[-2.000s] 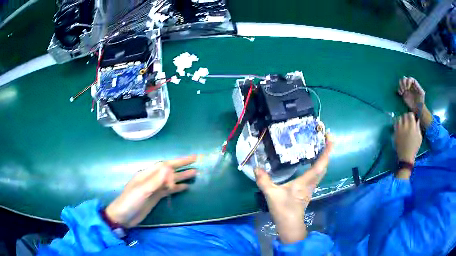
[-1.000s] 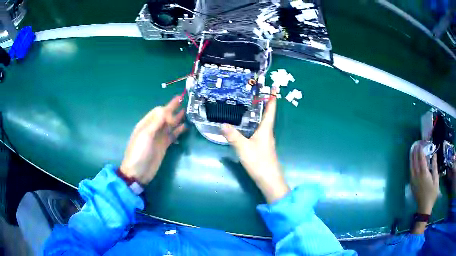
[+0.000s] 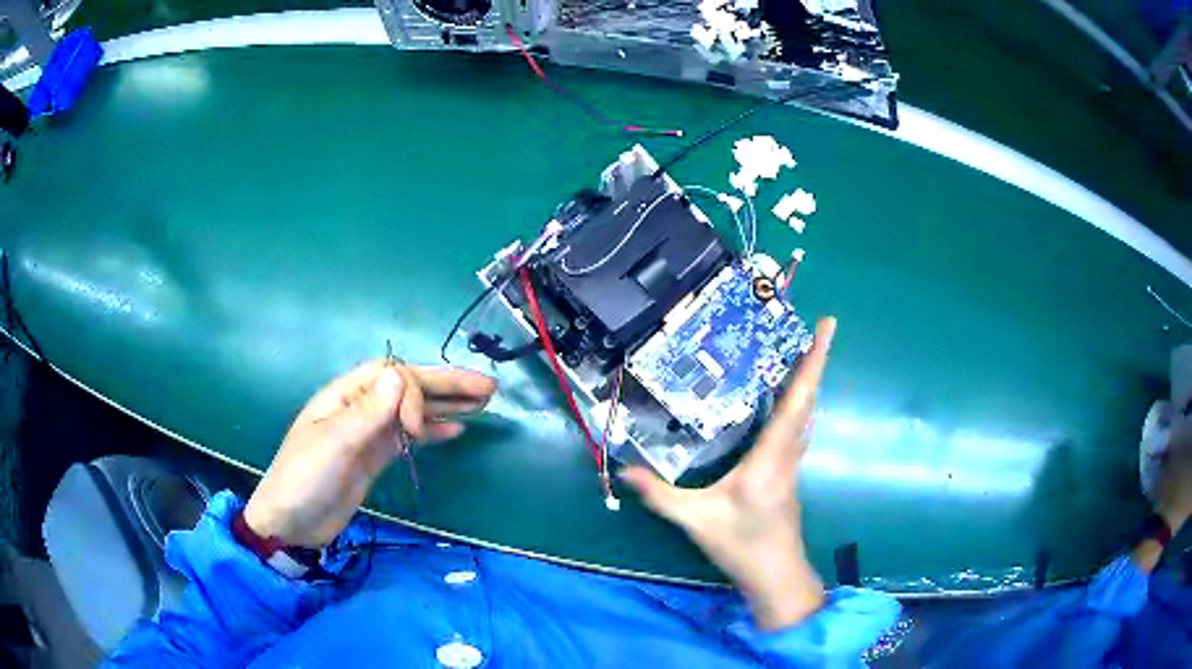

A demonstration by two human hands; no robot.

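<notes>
An open silver-grey and black device unit (image 3: pixel 634 314) lies tilted on the green mat. Its blue circuit board (image 3: pixel 722 350) faces right, beside the bulky black inner housing (image 3: pixel 641 272). A red-and-black wire pair (image 3: pixel 556 359) hangs along its left side to a small white plug. A thin black cable curls out on the left. My left hand (image 3: pixel 353 438) is left of the unit, with a thin dark stick or wire (image 3: pixel 405 451) between thumb and fingers. My right hand (image 3: pixel 745 503) is spread around the unit's near right end, thumb and fingers apart; contact is unclear.
White scraps (image 3: pixel 761 163) lie beyond the unit. A tray of black cables with white tabs (image 3: pixel 824 52) and another silver unit (image 3: pixel 451 26) stand at the far edge. A blue object (image 3: pixel 66 72) is far left. Another person's hand (image 3: pixel 1173 471) shows at the right rim.
The unit in front of me has come nearer and is turned, its board now toward the right. My right hand has moved right and nearer; my left hand is slightly lower. The neighbour's unit has mostly left view.
</notes>
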